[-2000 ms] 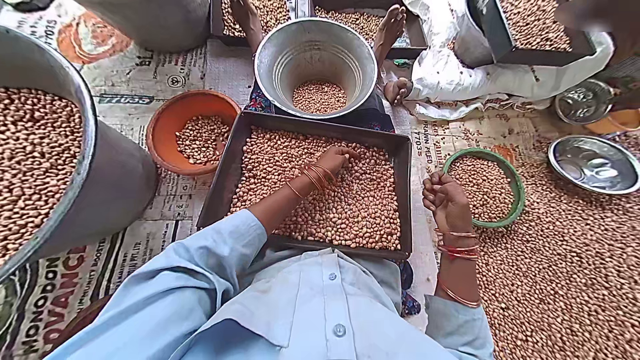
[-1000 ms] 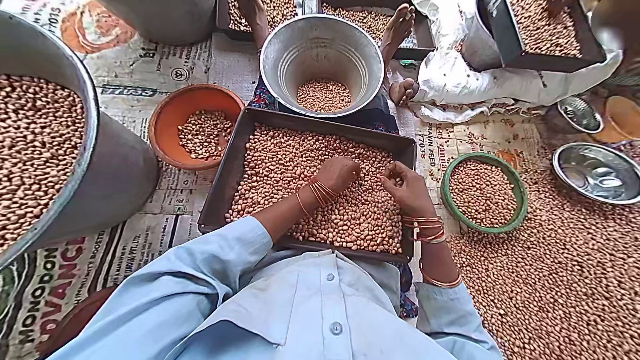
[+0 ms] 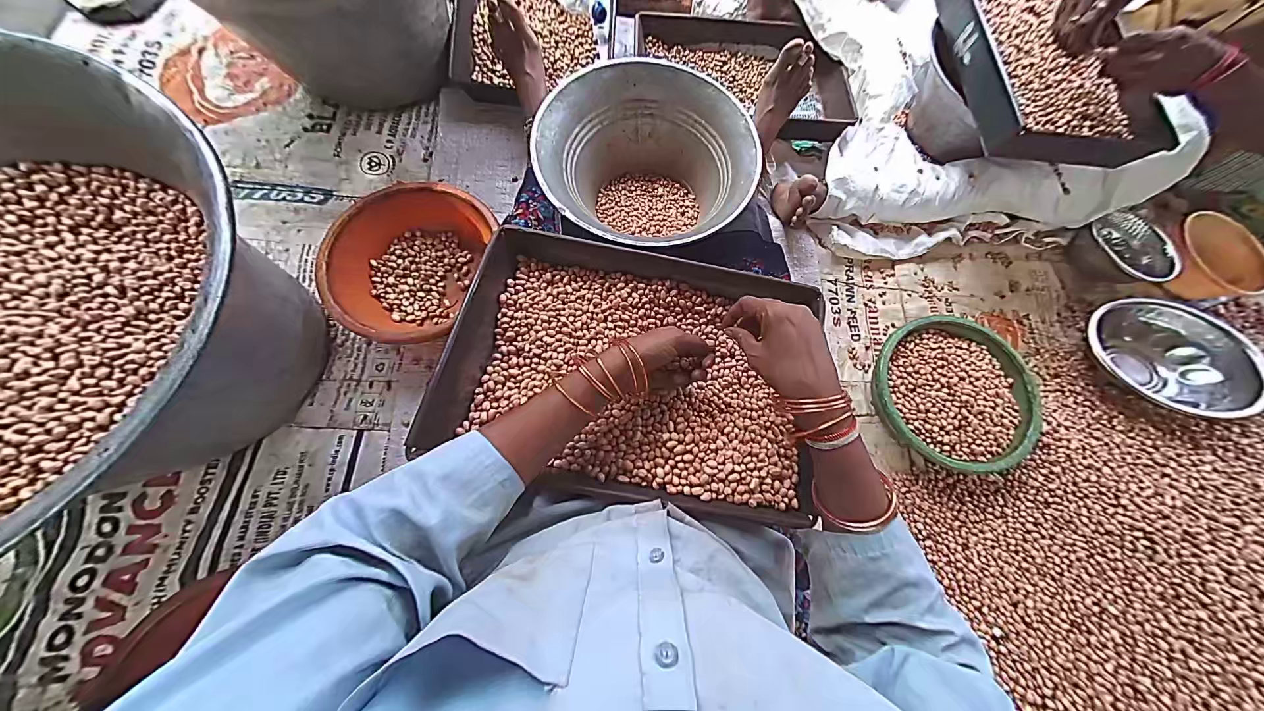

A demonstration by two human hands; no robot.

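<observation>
A dark rectangular metal tray (image 3: 459,346) rests on my lap, spread with shelled peanuts (image 3: 632,434). Over the middle of it is my left hand (image 3: 667,357), its fingers curled inward low above the peanuts. Close by on the right, my right hand (image 3: 780,341) bends down with thumb and fingertips near each other. Whether either hand pinches a peanut is too small to tell. A metal bucket (image 3: 647,89) with some peanuts at its bottom stands just beyond the tray. To the tray's left is an orange bowl (image 3: 346,267) partly filled with peanuts.
A large metal tub (image 3: 267,336) of peanuts stands at left. At right are a green-rimmed basket (image 3: 1032,395) of peanuts, a steel bowl (image 3: 1175,360) and a broad heap of peanuts (image 3: 1106,553). Another person's hands (image 3: 1165,59) are at a tray at upper right.
My right hand has moved left from beside the green-rimmed basket to over the tray. My left hand has stayed over the peanuts, its fingers shifting.
</observation>
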